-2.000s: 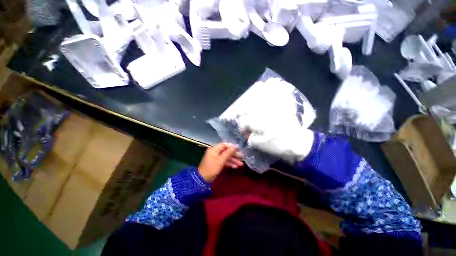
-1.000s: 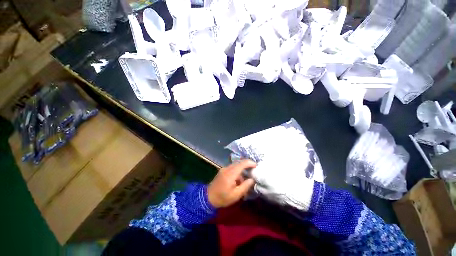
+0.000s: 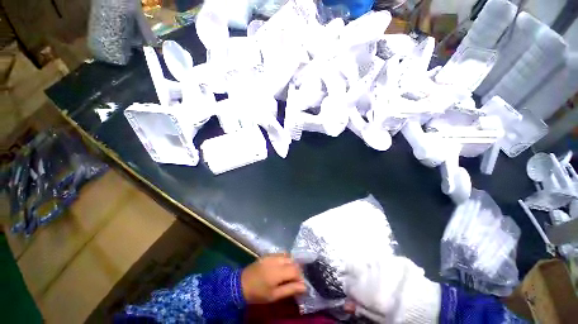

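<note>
A clear antenna bag (image 3: pixel 347 229) filled with white sticks lies at the bench's front edge, with a bundle of black leads (image 3: pixel 324 278) at its near end. My bare left hand (image 3: pixel 274 278) has its fingers closed on the bag's left near edge. My right hand (image 3: pixel 386 288), in a white knit glove, lies over the bag's near right part beside the black leads. Its fingertips are partly hidden and blend with the white bag, so its hold cannot be told.
White camera housings (image 3: pixel 234 149) are piled across the back of the dark bench. A second antenna bag (image 3: pixel 480 240) lies to the right, near an open brown box (image 3: pixel 550 292). A bag of dark parts (image 3: pixel 44 180) sits on a closed carton (image 3: pixel 95 240) at left.
The view has shifted, so the bench things sit lower. My left hand has moved to the bag's near left edge. The black leads and my gloved right hand now show more clearly.
</note>
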